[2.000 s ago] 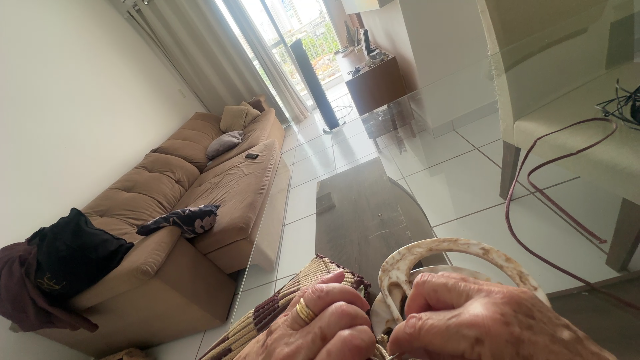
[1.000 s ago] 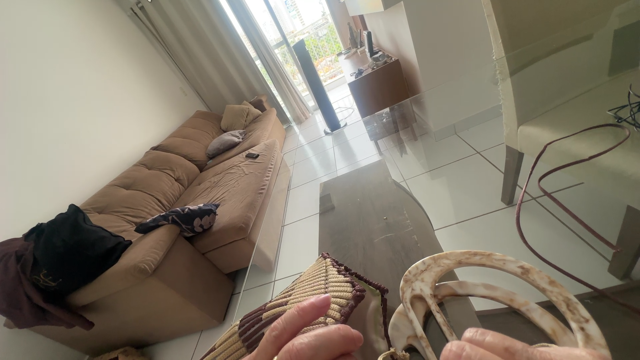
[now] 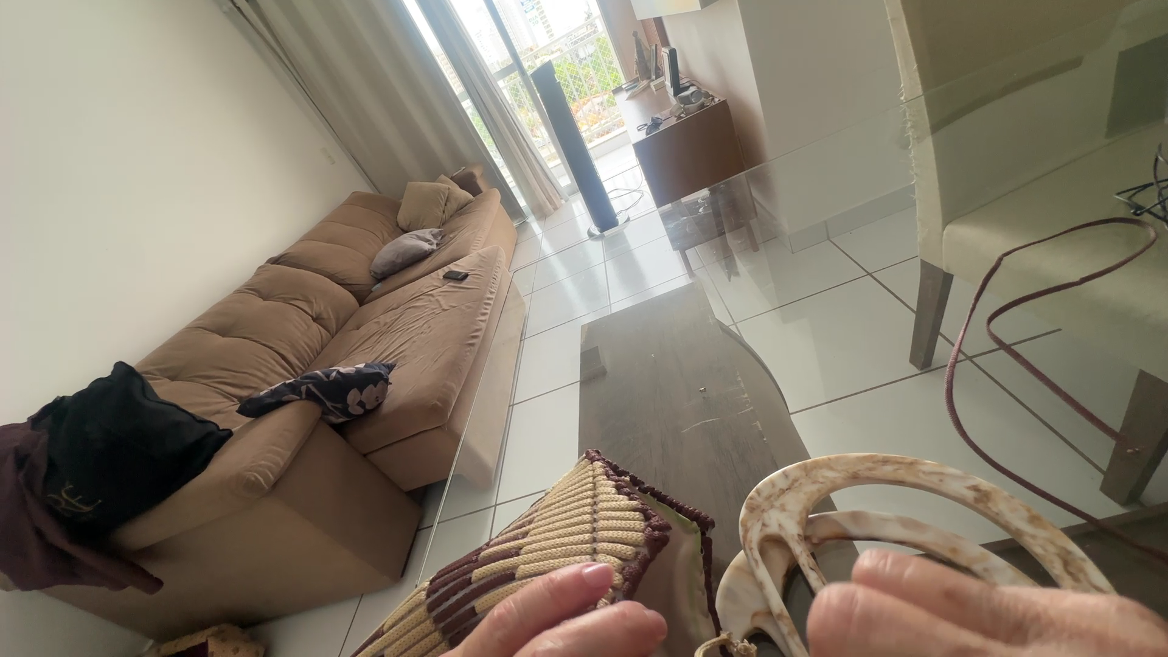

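Note:
A cord-woven bag (image 3: 511, 538) in beige and dark maroon stands at the bottom centre, its light lining showing at the mouth. My left hand (image 3: 579, 616) lies against its near face, two fingertips in view and the rest cut off by the frame. To the right, two marbled cream-and-brown curved bag handles (image 3: 776, 493) stand side by side, with a beige cord knot (image 3: 727, 644) at their lower left end. My right hand (image 3: 967, 607) is at the handles, its fingers bent over their lower part; its grip is partly out of view. A maroon cord (image 3: 958, 411) curves across the glass at right.
Under my hands is a glass tabletop (image 3: 858, 365) on a grey wooden base (image 3: 675, 383). A pale upholstered chair (image 3: 1022, 219) stands at right with black wire (image 3: 1141, 199) near it. A brown sofa (image 3: 365, 365) with cushions and dark cloths fills the left.
My hands have come apart and lower in view; my left fingers have straightened, and the ring seen earlier is out of sight. More of the bag's mouth and the handles shows.

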